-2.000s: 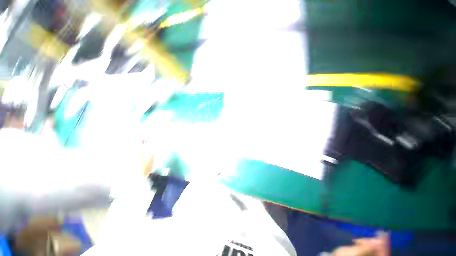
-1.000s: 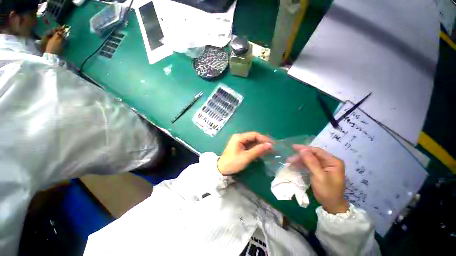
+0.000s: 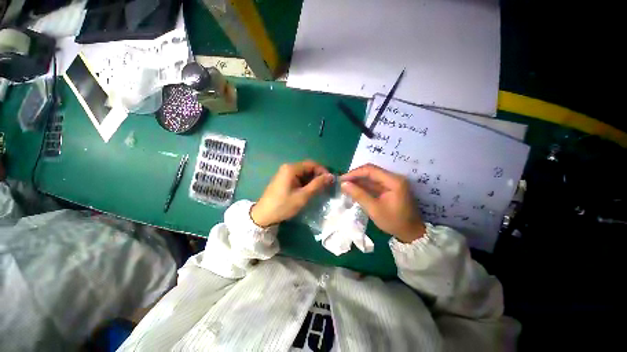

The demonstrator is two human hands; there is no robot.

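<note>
My left hand point(image 3: 291, 192) and my right hand point(image 3: 385, 198) are close together over the green mat, fingertips almost touching. Both pinch the top edge of a small clear plastic bag point(image 3: 315, 212), which hangs below the fingers and is partly hidden by them. Whether anything small is between the fingertips cannot be told. A crumpled white wad point(image 3: 342, 227) lies just below the fingers, beside or under the bag.
Left of my hands are a small-parts sheet point(image 3: 218, 170), tweezers point(image 3: 177, 183), a round dish of speckled parts point(image 3: 180, 108) and a squat bottle point(image 3: 221, 95). Handwritten paper point(image 3: 440, 172) is at right. A neighbour's white sleeve point(image 3: 75, 268) is at lower left.
The view has swung back from a blur, then shifted, so the bench items sit further left. My hands have come closer together at the bag.
</note>
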